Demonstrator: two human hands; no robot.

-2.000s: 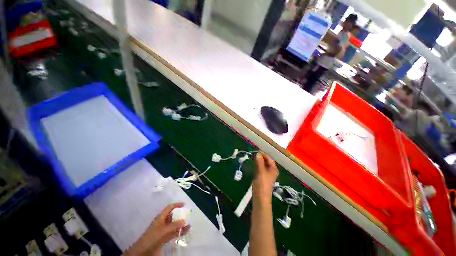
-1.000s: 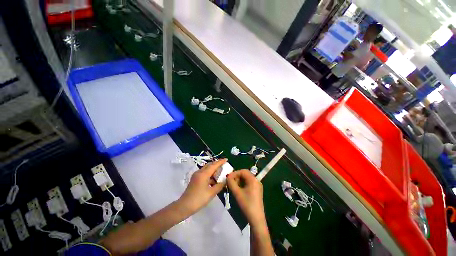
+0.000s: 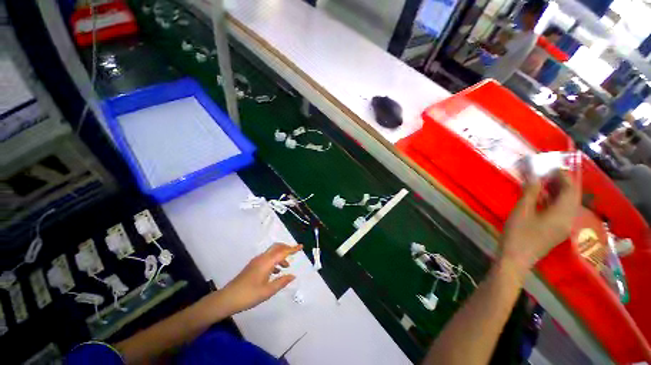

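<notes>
My left hand (image 3: 265,276) is above the white sheet (image 3: 203,221), fingers apart, holding nothing. My right hand (image 3: 544,217) is raised over the red bin (image 3: 521,117) and holds a small white object (image 3: 548,164), blurred, which looks like a power adapter. White adapters with bundled cords (image 3: 278,207) lie at the sheet's edge. A small white piece (image 3: 298,296) lies on the sheet near my left hand.
The green conveyor (image 3: 285,167) carries scattered corded adapters and a white bar (image 3: 372,222). A blue tray (image 3: 246,158) stands at left. Outlet strips with adapters (image 3: 88,258) stand on the black bench. A black mouse (image 3: 386,112) lies on the white shelf (image 3: 321,53). People are in the background.
My hands, together at a white adapter a second ago, have parted. My right hand has moved right to the red bin with a white object. My left hand has let go and opened.
</notes>
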